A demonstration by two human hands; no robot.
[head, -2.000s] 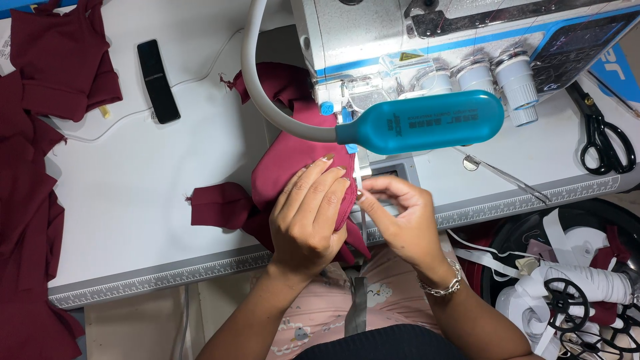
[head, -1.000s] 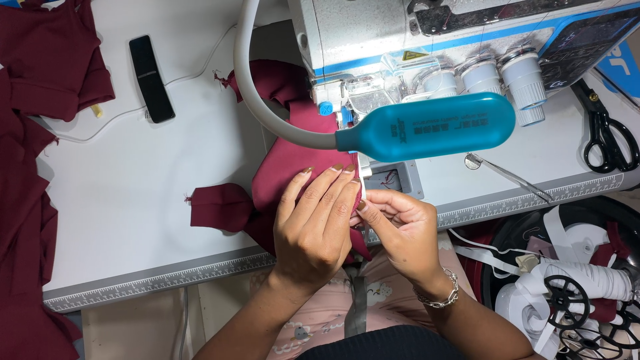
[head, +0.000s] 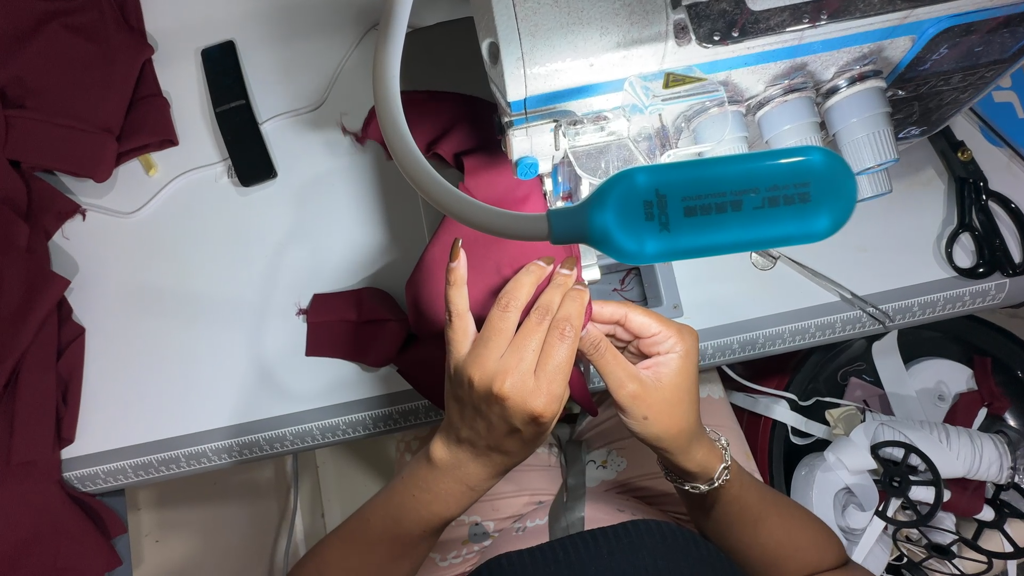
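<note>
Maroon knit fabric (head: pixel 448 264) lies on the white table, its right edge by the needle area of an overlock sewing machine (head: pixel 592 48). My left hand (head: pixel 512 360) rests on that fabric, three fingers together near its right edge and the index finger stretched apart; it presses rather than grips. Thumb and forefinger of my right hand (head: pixel 648 368) pinch the fabric's edge just below the presser foot area. A teal lamp head (head: pixel 712 204) on a bent grey neck hides part of the machine.
More maroon fabric (head: pixel 40 240) is piled at the left, near a black device (head: pixel 238 112) with a white cable. Tweezers (head: pixel 832 284) and black scissors (head: pixel 976 208) lie at the right. A ruler strip (head: pixel 256 436) follows the table edge. Below right, a black bin (head: pixel 800 384) holds white tape and spools.
My left index finger has spread away from the other fingers, which were closer together before. The fabric stays under my left hand, and my right hand still pinches its edge.
</note>
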